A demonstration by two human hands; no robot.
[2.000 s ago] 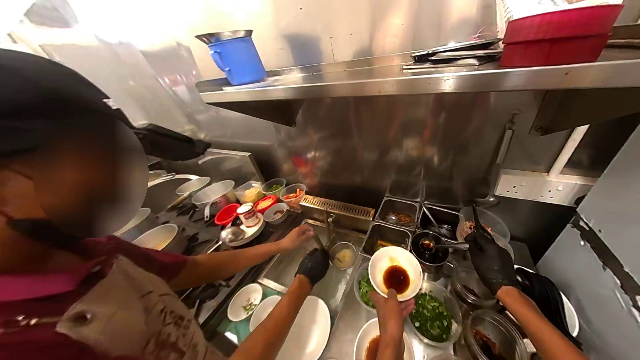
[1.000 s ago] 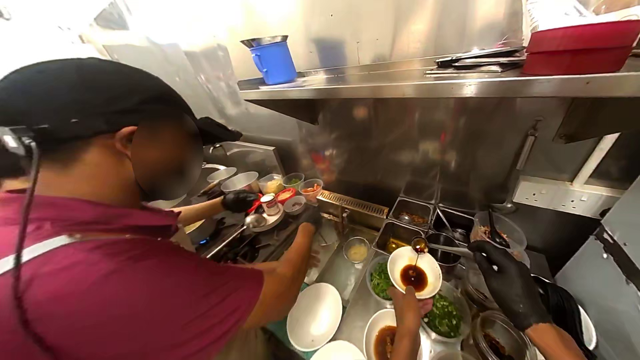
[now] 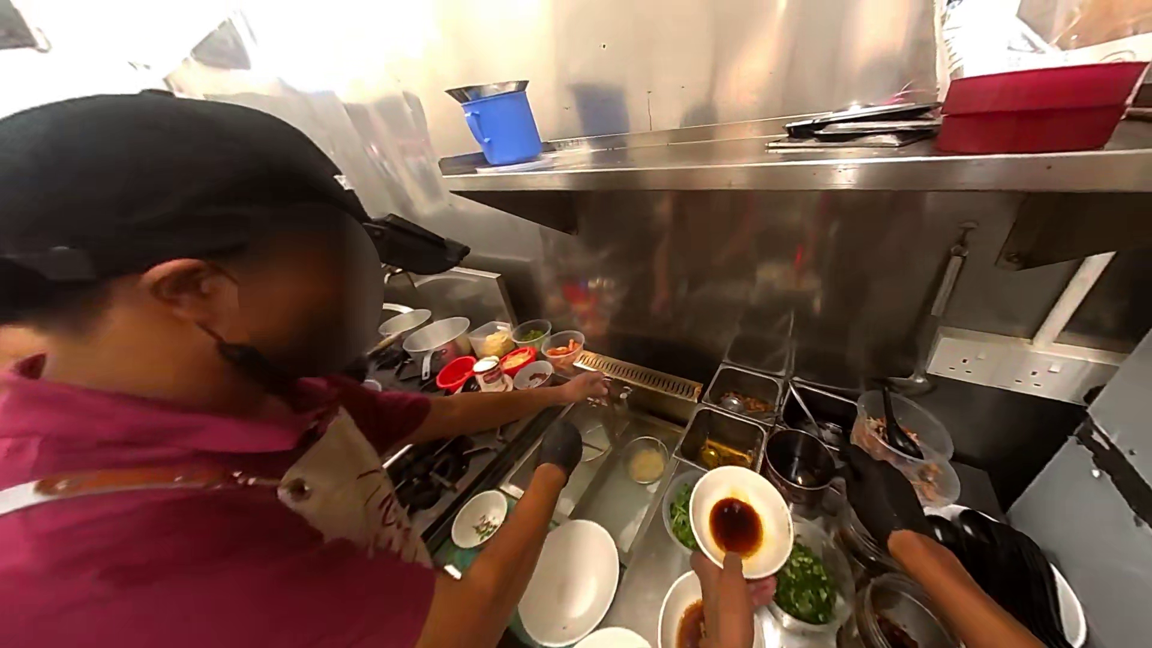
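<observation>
My left hand (image 3: pixel 731 589), ungloved, holds a white bowl (image 3: pixel 765 486) tilted, with dark brown sauce (image 3: pixel 736 526) pooled in it. My right hand (image 3: pixel 877 490), in a black glove, is beside a dark metal pot (image 3: pixel 799 461) to the right of the bowl. What its fingers grip is hard to see; a ladle handle (image 3: pixel 804 407) rises from the metal container behind the pot. Below the held bowl stands a second white bowl (image 3: pixel 673 612) with brown sauce. Tubs of chopped green herbs (image 3: pixel 804 580) sit on both sides of the held bowl.
A co-worker (image 3: pixel 180 504) in a cap and apron reaches across from the left. White bowls (image 3: pixel 571 576) stand between us. Metal containers (image 3: pixel 720 441) line the back, a plastic tub (image 3: pixel 900 423) with a black spoon is at right, and a steel shelf (image 3: pixel 765 175) hangs above.
A second ago my right hand held a small ladle over the bowl; now the hand is lower, by the pot. The co-worker's gloved hand has moved toward the middle counter.
</observation>
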